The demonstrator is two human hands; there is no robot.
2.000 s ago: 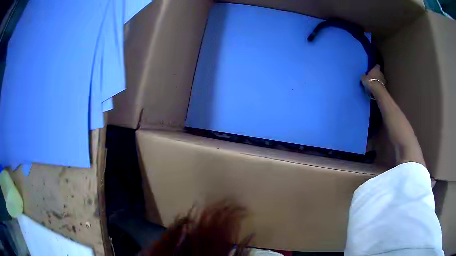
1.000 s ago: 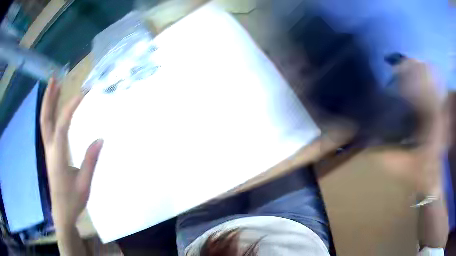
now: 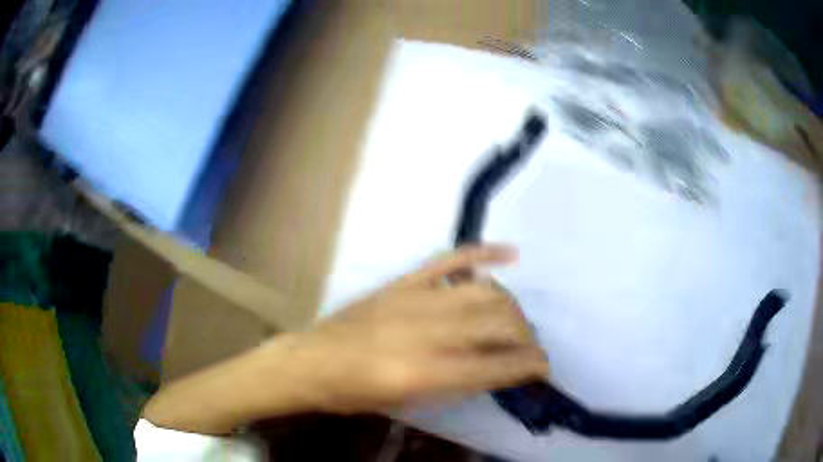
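A black U-shaped bracket (image 3: 632,424) lies on or just over the white foam sheet (image 3: 623,298), its two ends towards the far side and the right. My left hand (image 3: 442,334) comes in from the lower left and grips the left part of its curve. The hand is blurred and hides that part of the bracket. My right hand is out of the picture. A clear plastic bag (image 3: 668,54) lies at the far edge of the sheet, with a blurred grey patch of balls (image 3: 650,135) at its mouth.
Light-blue sheets (image 3: 162,90) lie at the upper left, beside the brown bench top (image 3: 307,117). Brown cardboard (image 3: 208,325) shows below the bench's left edge. A yellow crate part (image 3: 36,379) is at the lower left. A blurred, pale yellowish object (image 3: 767,77) is at the upper right.
The view has swung left from the cardboard box to the bench. The bracket now shows at the white sheet. My left hand was open and empty and now grips it; my right hand has left the picture.
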